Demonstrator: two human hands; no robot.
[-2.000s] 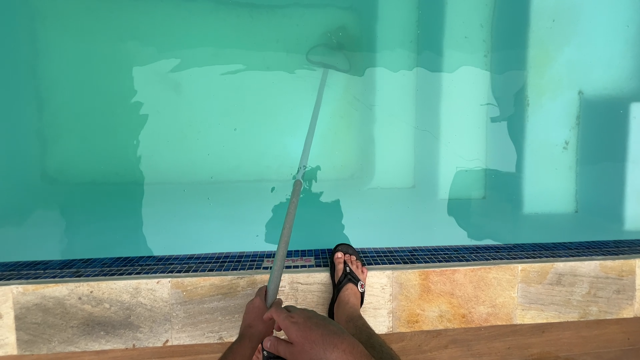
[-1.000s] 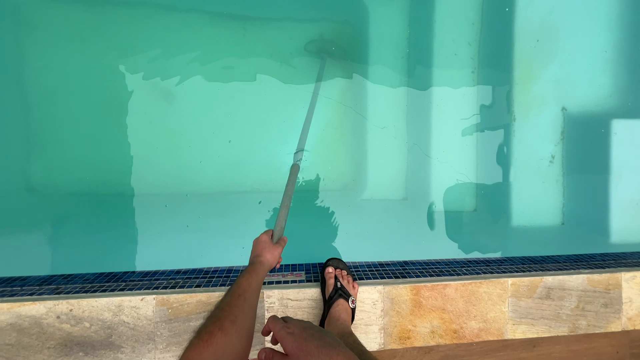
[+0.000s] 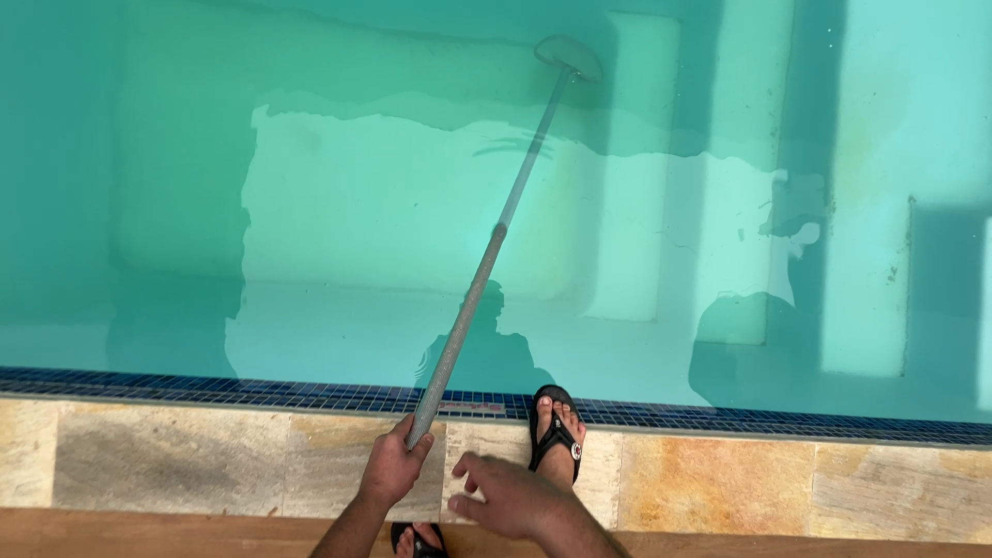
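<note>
My left hand (image 3: 394, 466) is closed around the near end of a long grey pole (image 3: 465, 318), above the stone edge of a pool. The pole slants away to the upper right and enters the water partway along. At its far end, under the water, is a rounded pool skimmer net (image 3: 570, 59). To the right of the pole, my right hand (image 3: 496, 492) is held over the stones with its fingers apart and nothing between them.
My foot in a black flip-flop (image 3: 555, 430) stands at the pool's rim, the other lower down. Blue mosaic tiles (image 3: 232, 391) line the edge beside stone coping (image 3: 170, 453), with a brown wooden strip (image 3: 155, 531) behind. Pale steps (image 3: 635, 178) lie underwater at right.
Two seconds ago both hands were together at the pole; the right hand has since come off it. Since one second ago the left hand has drawn back from over the water to above the stones.
</note>
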